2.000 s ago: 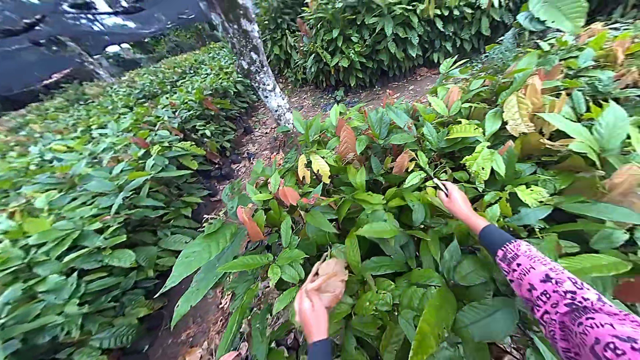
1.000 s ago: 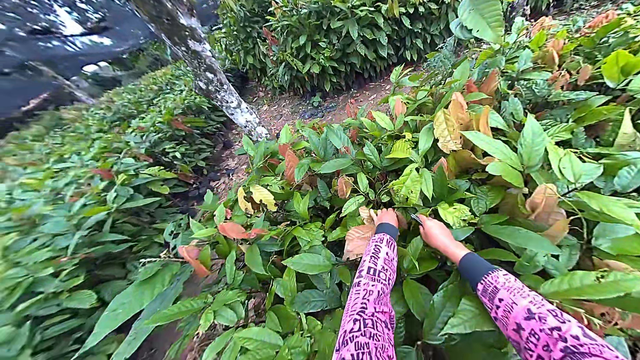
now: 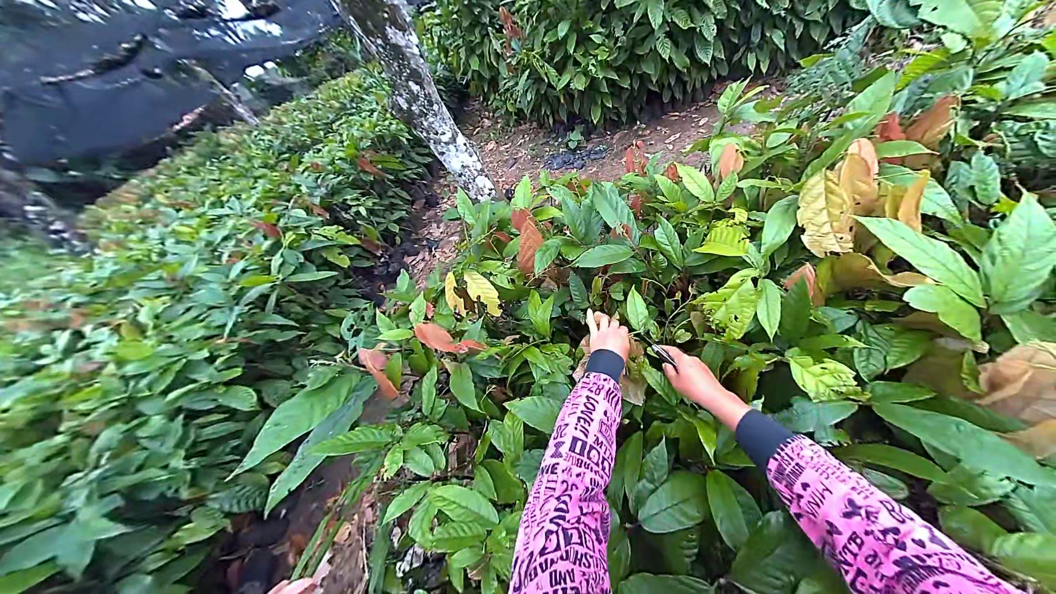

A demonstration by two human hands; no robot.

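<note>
My left hand (image 3: 609, 337) reaches into the leafy seedlings in the middle of the head view, its fingers partly hidden among stems. A dry tan leaf (image 3: 634, 386) shows just below and right of it, partly covered by the wrist; whether the fingers hold it cannot be told. Close by on the right, my right hand (image 3: 691, 375) is closed on a small dark cutting tool (image 3: 662, 354), whose tip points up and left toward the left hand. Green leaves surround both hands. Yellow leaves (image 3: 482, 293) and reddish-brown leaves (image 3: 436, 337) lie to their left.
A pale, mottled tree trunk (image 3: 429, 111) leans behind the plants. Another seedling bed (image 3: 206, 330) runs along the left, beyond a narrow dirt strip. Dark shade netting (image 3: 91, 99) hangs at the upper left. Large dry leaves (image 3: 1023, 384) stand at the right.
My left hand, lower down with a dry brown leaf two seconds ago, has moved up and forward into the plants beside the right hand. The right hand still holds the tool.
</note>
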